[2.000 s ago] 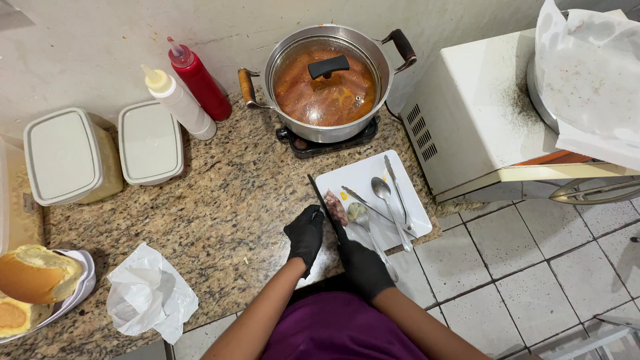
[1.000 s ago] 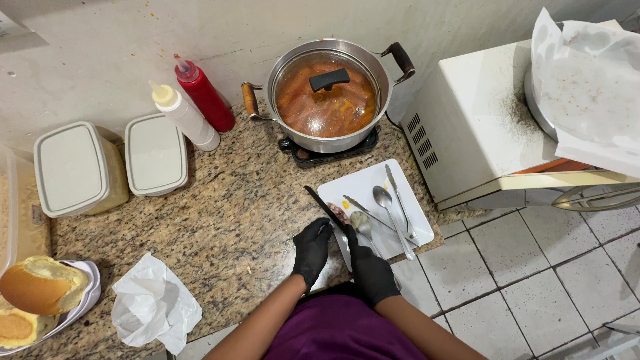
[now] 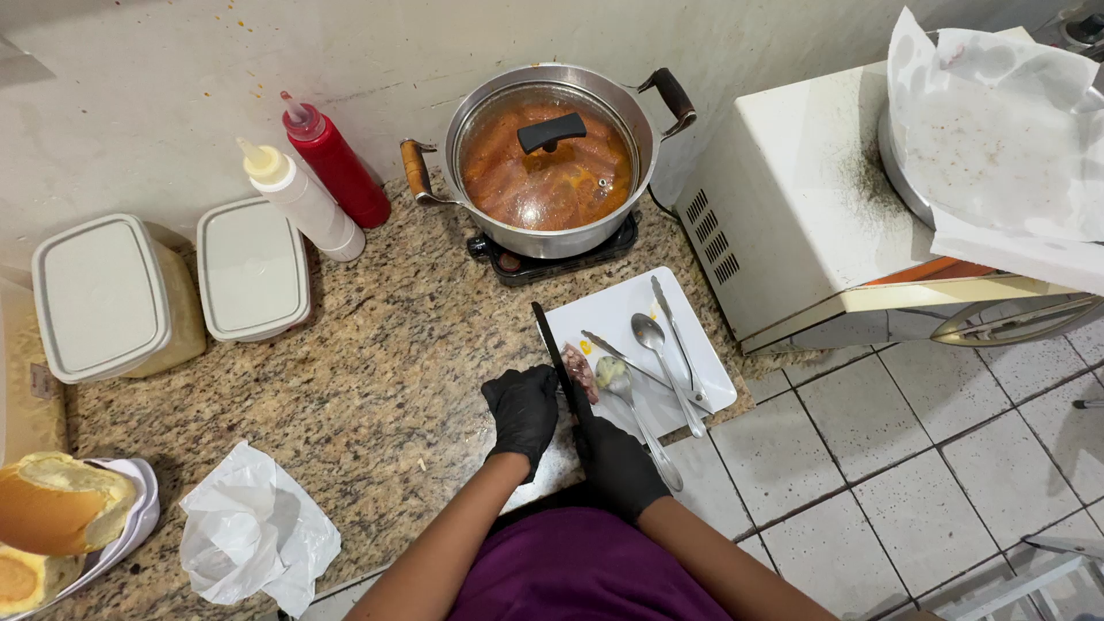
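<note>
My right hand (image 3: 617,461), in a black glove, is closed on a black knife (image 3: 556,354), whose blade points up along the left edge of a white tray (image 3: 716,371). My left hand (image 3: 524,414), also gloved in black, is closed close beside the blade; whether its fingers hold something is hidden. Chopped pinkish meat (image 3: 579,373) lies right of the blade. On the tray rest a spoon with pale yellowish food (image 3: 614,379), another spoon (image 3: 649,332) and metal tongs (image 3: 672,312).
A lidded pot (image 3: 543,172) stands on a small burner (image 3: 565,263) behind the tray. A white microwave (image 3: 811,190) is at right. Two squeeze bottles (image 3: 336,168), lidded tubs (image 3: 103,297), crumpled plastic (image 3: 254,526) and bread (image 3: 60,504) are at left.
The knife and both hands stay around the tray's left edge. My left hand has come down from its place near the blade two seconds ago. The view has shifted slightly.
</note>
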